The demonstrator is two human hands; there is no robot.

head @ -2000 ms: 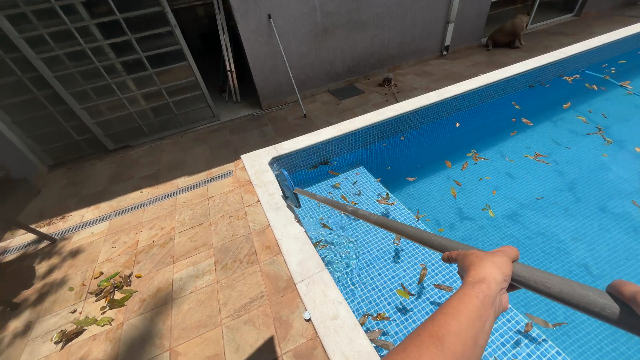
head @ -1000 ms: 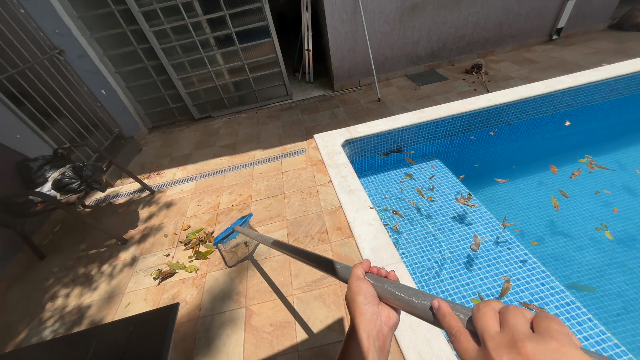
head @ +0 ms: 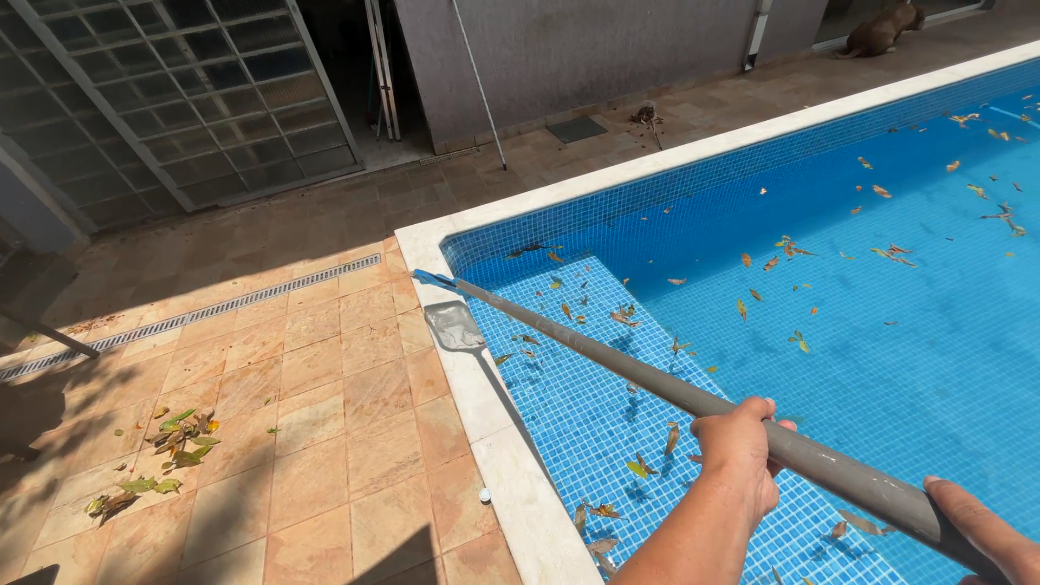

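Note:
A long grey pole (head: 617,357) reaches from the lower right to a blue-framed pool leaf skimmer (head: 432,279), seen nearly edge-on above the white pool coping; its shadow falls on the stone below. My left hand (head: 739,455) grips the pole mid-length, over the shallow tiled step. At the lower right edge my right hand (head: 979,524) holds the pole's near part, partly out of view. Brown and green leaves (head: 786,246) are scattered in the blue-tiled pool (head: 894,325). A pile of leaves (head: 185,439) lies on the paving at left.
White stone coping (head: 520,455) borders the pool. A drain grate (head: 244,301) crosses the paving. A thin pole (head: 481,85) leans on the grey wall, near a dark mat (head: 577,129) and debris (head: 647,115). A brown dog (head: 884,31) sits by the far wall. Glass-paned doors (head: 187,89) stand at left.
The skimmer was over the paving beside the leaf pile one second ago; it has moved to the coping at the pool's corner. Both hands have stayed on the pole. The view has turned right.

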